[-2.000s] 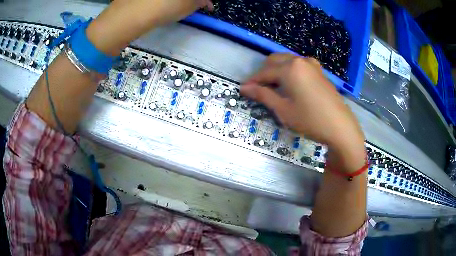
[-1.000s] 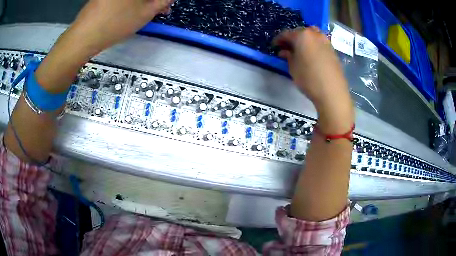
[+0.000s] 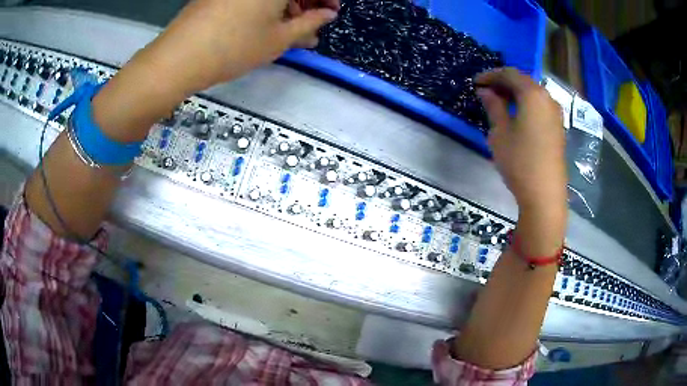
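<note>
A blue bin [image 3: 373, 81] lies beyond the boards and holds a heap of small black components [image 3: 407, 49] with shiny leads. My left hand [image 3: 290, 26] is at the top edge over the bin's left part, fingers bent together. My right hand [image 3: 520, 113] is over the bin's right part, thumb and forefinger near the heap. Whether either hand holds a component is too small to tell. Circuit boards [image 3: 324, 197] run across the view in a long strip, with round capacitors and blue disc parts on them.
Metal rails [image 3: 301, 260] flank the boards. A clear plastic bag with white labels [image 3: 584, 121] lies right of the bin. Another blue box [image 3: 603, 71] holds a yellow item [image 3: 631, 111]. A white pad [image 3: 399, 337] is at the near bench edge. A blue strap and cord are on my left wrist.
My right hand has moved from over the boards to the bin's heap. My left hand remains over the bin's left part. The camera view has shifted.
</note>
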